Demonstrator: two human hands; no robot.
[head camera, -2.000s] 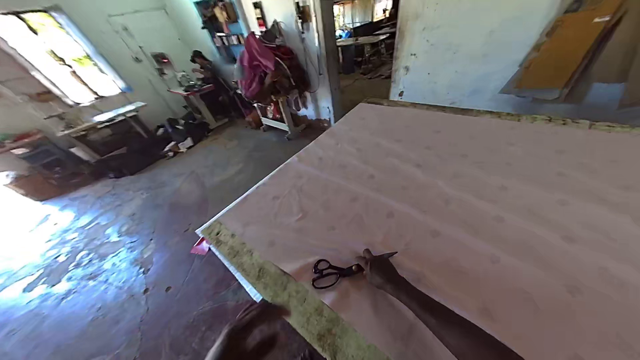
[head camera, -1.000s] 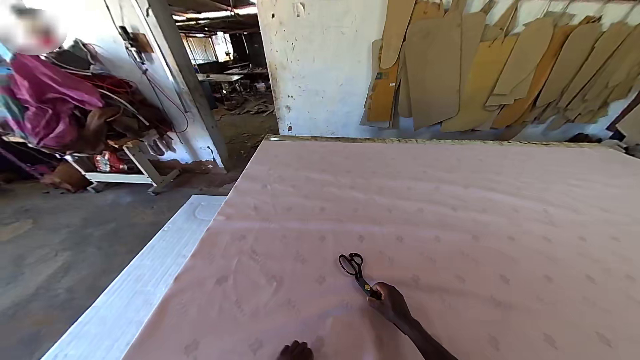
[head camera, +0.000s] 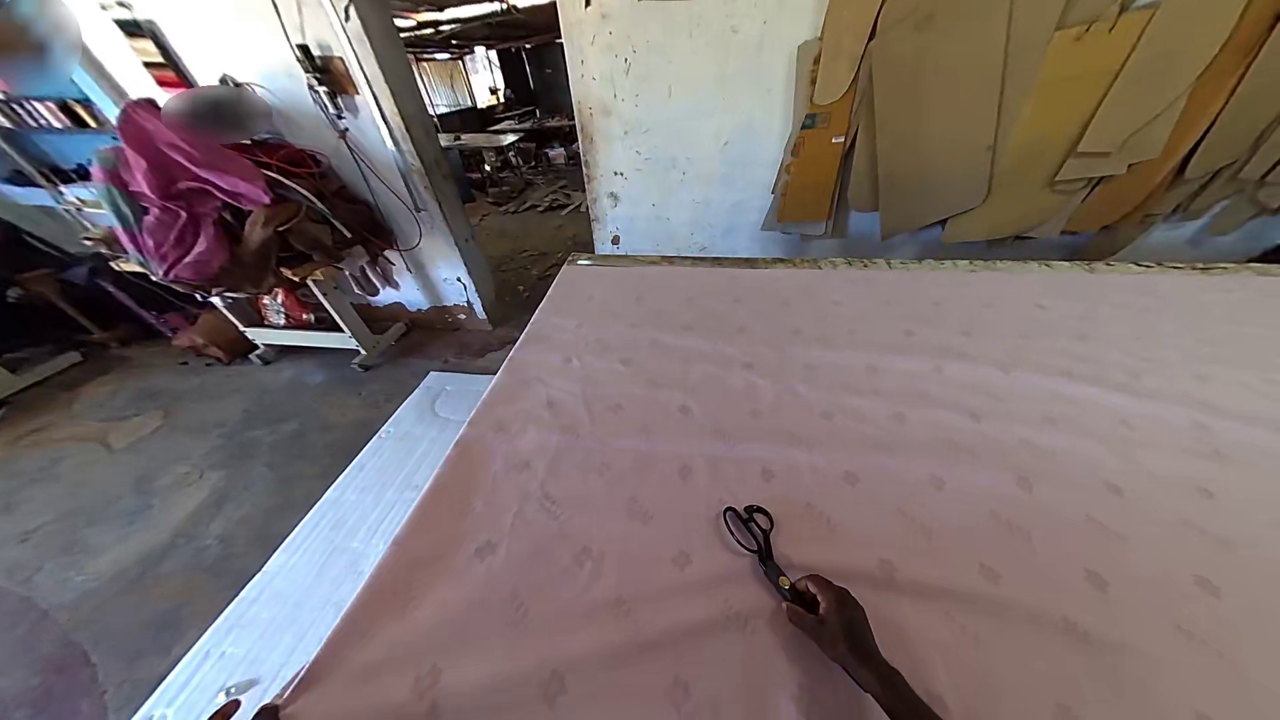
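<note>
Pink patterned fabric (head camera: 780, 400) lies spread over a large table. Near the lower middle, my right hand (head camera: 835, 625) is closed around the blade end of black-handled scissors (head camera: 768, 560), whose handle loops point away from me. At the bottom left edge of the view only the fingertips of my left hand (head camera: 245, 710) show, by the fabric's corner and a white board (head camera: 330, 550). Whether those fingers pinch the cloth cannot be made out.
Cardboard pattern pieces (head camera: 940, 110) hang on the far wall. A rough board edge (head camera: 900, 264) runs along the table's far side. Left of the table, a wheeled stand (head camera: 300, 338) bears a heap of cloth (head camera: 180, 200), beside a doorway (head camera: 520, 170).
The view has swung right. My left hand has moved left to the table's edge. The scissors, still in my right hand, now point their loops away from me; earlier the loops pointed left.
</note>
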